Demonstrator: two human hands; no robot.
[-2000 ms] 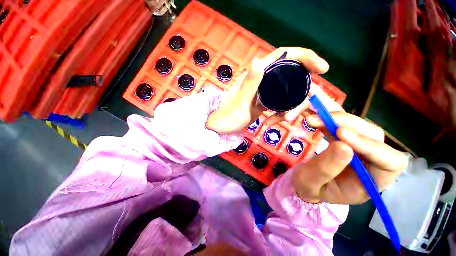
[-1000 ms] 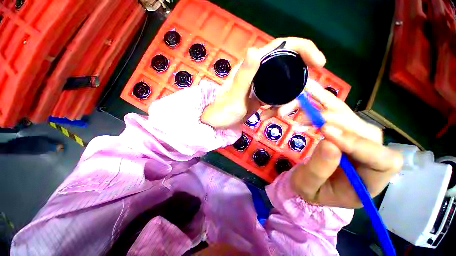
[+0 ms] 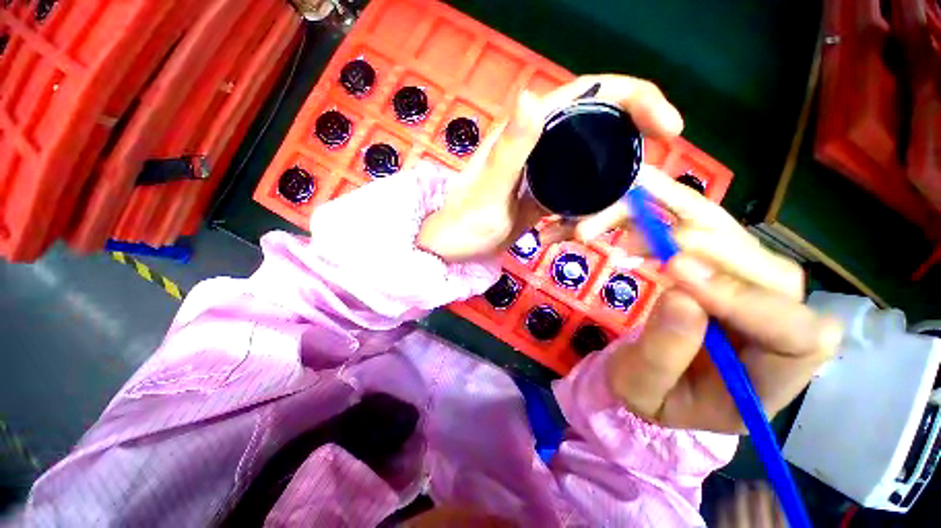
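My left hand (image 3: 495,191) holds a round black watch head (image 3: 584,159) by its edge, raised above the watch tray. My right hand (image 3: 712,320) grips a slim blue stick (image 3: 739,387), its upper tip at the lower right edge of the watch head. The face of the watch head looks plain black, so its side cannot be told. The orange-red watch tray (image 3: 442,41) lies under both hands. Several pockets hold dark discs, some with silvery centres. My hands and left sleeve hide part of the tray.
Stacked orange-red trays (image 3: 155,93) stand at the left, with more red trays (image 3: 862,113) at the upper right. A white machine (image 3: 865,402) is at the lower right. Yellow-black tape (image 3: 150,274) marks the grey floor at the left. A blurred hand (image 3: 751,507) shows at the bottom edge.
Both hands keep their holds. The stick's tip has shifted from the watch head's right side to its lower right edge. A blurred hand has appeared at the bottom edge.
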